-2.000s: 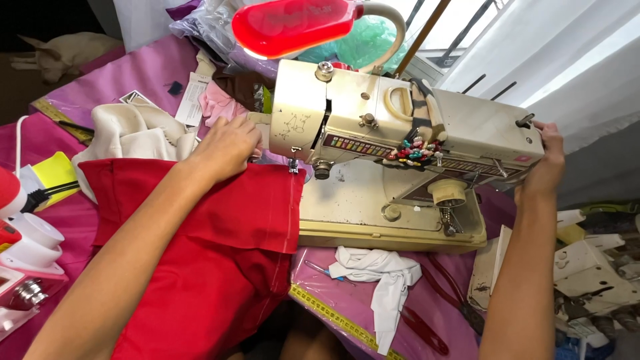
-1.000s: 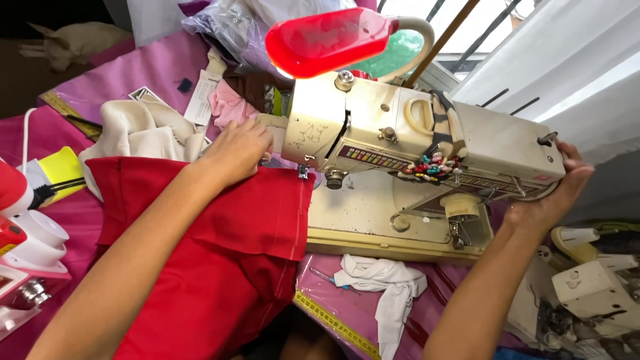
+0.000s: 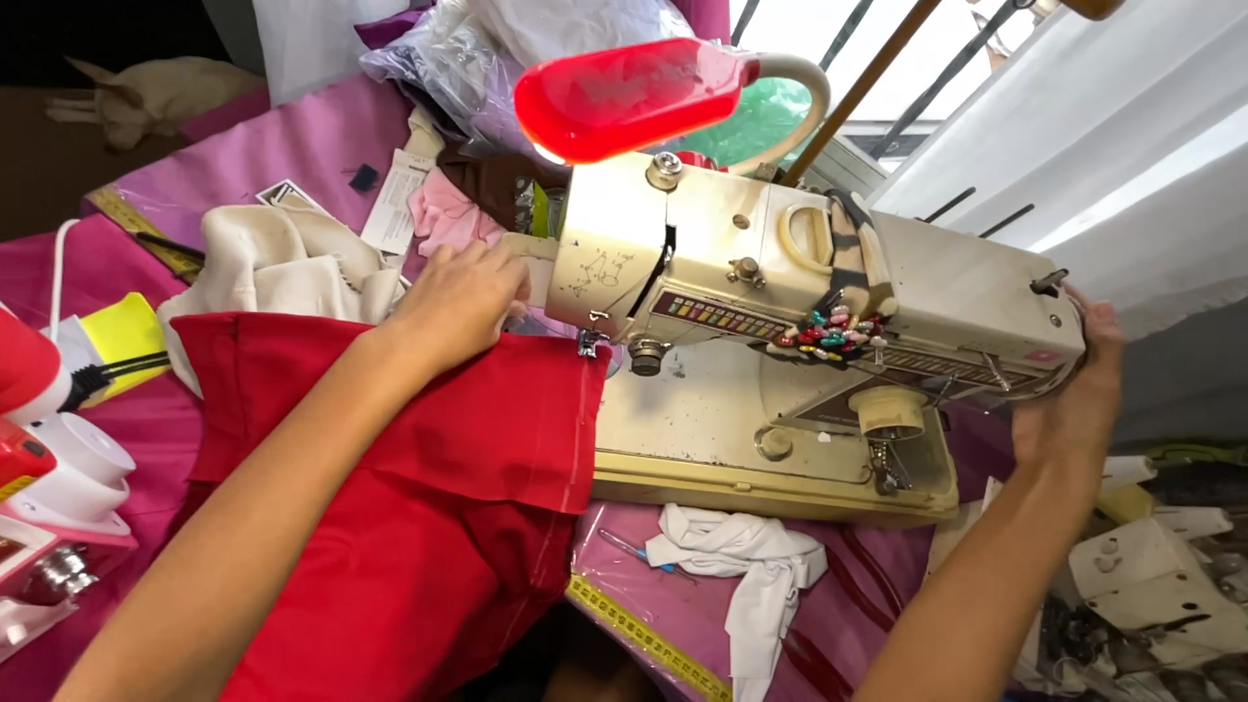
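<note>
A cream sewing machine (image 3: 741,253) stands at the centre, with a pincushion of coloured pins (image 3: 837,330) strapped to its arm. Red fabric (image 3: 439,419) lies at the machine's left, its right edge beside the presser foot (image 3: 588,341). My left hand (image 3: 466,292) is curled at the fabric's upper edge, near the machine's left end; what its fingers hold is hidden. My right hand (image 3: 1077,395) is curved around the handwheel end at the machine's far right, its fingers partly behind it. A red lamp shade (image 3: 629,97) hangs above the machine.
Cream cloth (image 3: 283,263) lies behind the red fabric. In front of the machine are a white cloth strip (image 3: 741,546), a seam ripper (image 3: 624,546), a yellow measuring tape (image 3: 648,639) and red-handled scissors (image 3: 819,663). A white and pink machine (image 3: 68,487) stands left; machine parts (image 3: 1150,575) lie at right.
My right hand has shifted around the handwheel end. My left hand stays by the fabric's upper edge, and the red fabric lies much as before.
</note>
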